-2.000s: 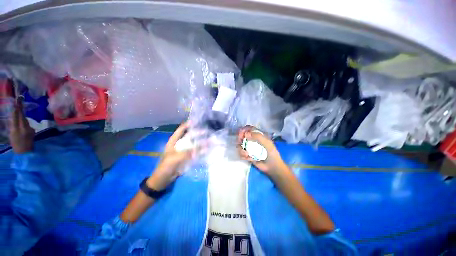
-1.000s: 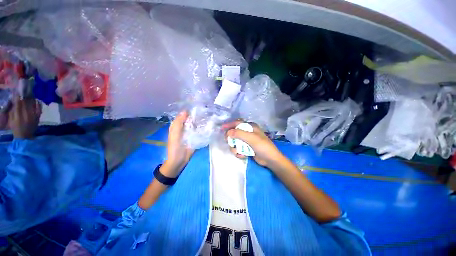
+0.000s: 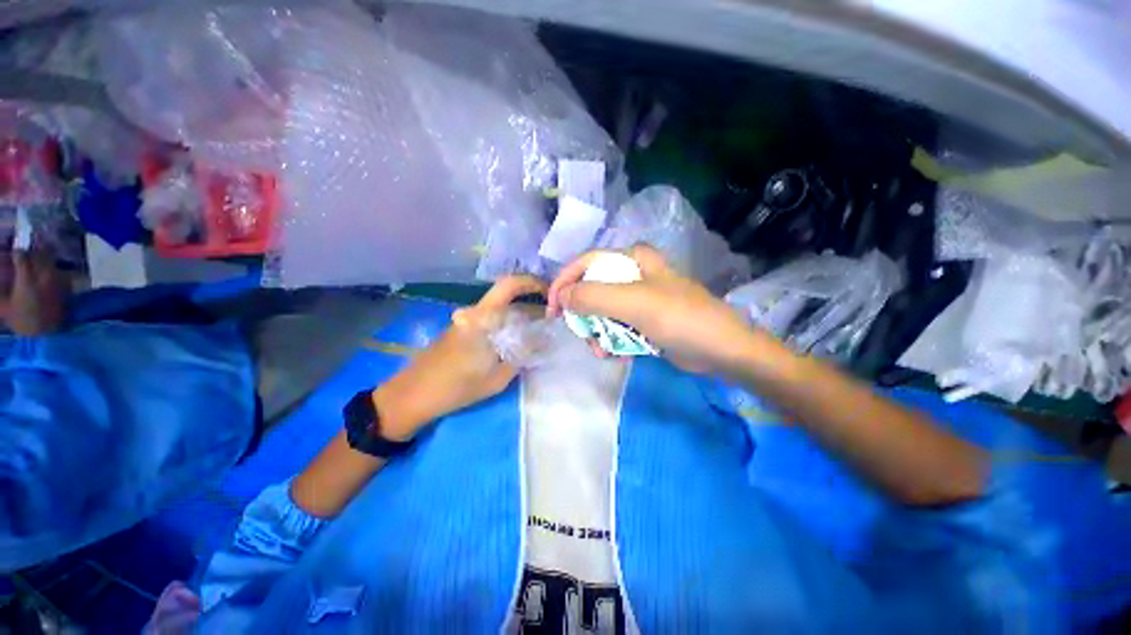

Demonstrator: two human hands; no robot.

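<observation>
My left hand (image 3: pixel 478 354) holds a crumpled clear plastic bag (image 3: pixel 527 337) in front of my chest. My right hand (image 3: pixel 645 304) holds a round white piece (image 3: pixel 612 269) and a white and green piece (image 3: pixel 610 335) in its fingers. The fingertips of both hands are close together at the bag's upper part. What is inside the bag is too blurred to tell.
A large bubble wrap bag (image 3: pixel 372 161) and white paper labels (image 3: pixel 574 228) lie beyond my hands. A red tray (image 3: pixel 252 213) and blue bin (image 3: pixel 112 208) stand left. Bagged white parts (image 3: pixel 825 304) and black parts (image 3: pixel 784 189) lie right. Another person's sleeve (image 3: pixel 112 422) is at left.
Both hands have moved up and closer together. My right forearm has swung outward to the right. The clear bag is now lower in my left hand, mostly under its fingers.
</observation>
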